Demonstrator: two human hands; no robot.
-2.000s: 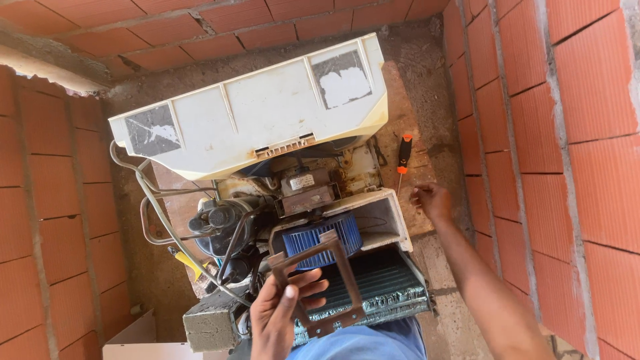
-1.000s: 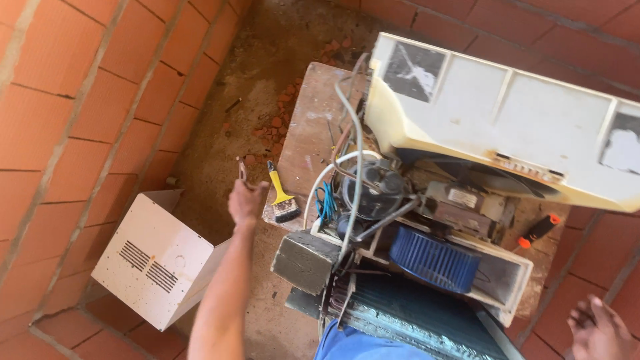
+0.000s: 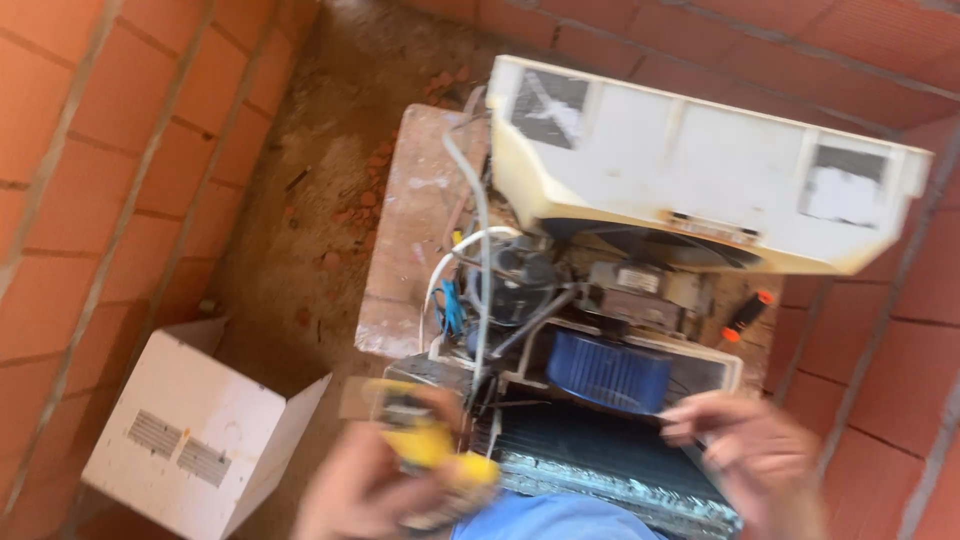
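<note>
Blurred by motion, my left hand (image 3: 367, 480) grips a yellow-handled paintbrush (image 3: 431, 442) in front of the grey block at the left of an opened air conditioner. My right hand (image 3: 757, 450) hovers at the lower right of the blue blower wheel (image 3: 609, 371), thumb and fingers close together; whether something small is between them I cannot tell. Dark coil fins (image 3: 592, 435) lie between my hands, nearest my body. Behind the wheel sit a motor (image 3: 637, 292) and, to its left, a black compressor (image 3: 517, 281) with pipes and blue wires (image 3: 450, 307).
A white plastic housing (image 3: 675, 157) stands tilted over the back of the unit. An orange-and-black screwdriver handle (image 3: 746, 315) is on the wooden board (image 3: 405, 217) at the right. A white vented metal cover (image 3: 195, 427) lies on the floor at left. Brick walls (image 3: 870, 390) surround this.
The paintbrush lay on the board's left edge a second ago and is now in my left hand. My right hand has come in beside the blower wheel. Two seconds ago my left hand held a brown frame.
</note>
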